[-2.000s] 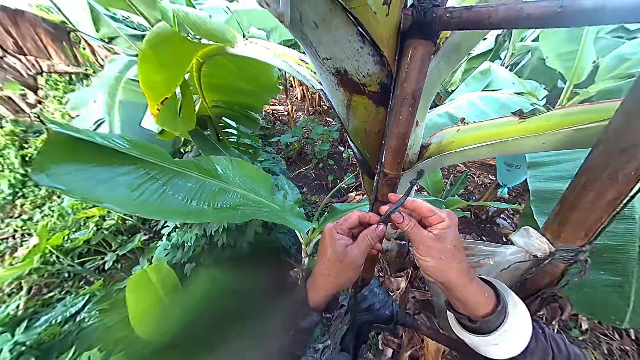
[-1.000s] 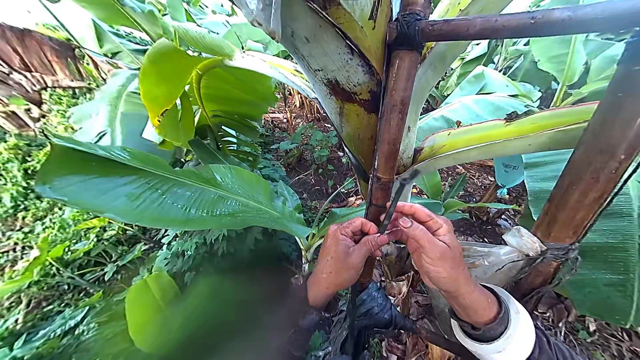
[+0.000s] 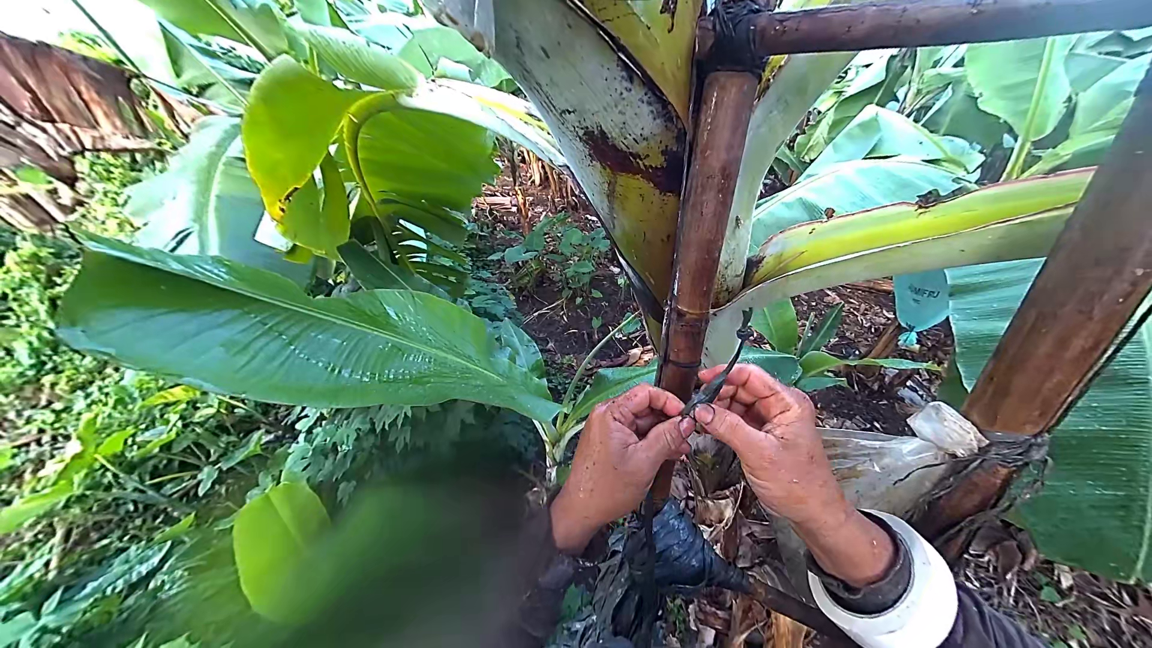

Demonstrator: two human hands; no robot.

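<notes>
My left hand (image 3: 625, 454) and my right hand (image 3: 769, 436) meet in front of an upright brown pole (image 3: 711, 207). Between their fingertips they pinch a dark, thin strip (image 3: 715, 387), whose free end rises above my right fingers and bears a small knot. The pole leans close against the stem of a banana plant (image 3: 621, 135). At its top, dark ties (image 3: 732, 36) join it to a crosswise pole (image 3: 945, 25). Below my hands, black plastic material (image 3: 679, 544) is wrapped around a lower pole.
A broad banana leaf (image 3: 315, 333) reaches in from the left. A thick slanting pole (image 3: 1062, 297) stands at right, with clear plastic (image 3: 891, 459) tied to it. A blue-green tag (image 3: 921, 299) hangs behind. A blurred green shape (image 3: 387, 567) covers part of the lower left.
The dark strip's free end has shifted to the right of the upright pole, and its knot now shows above my right fingers. Both hands stay close together at the strip.
</notes>
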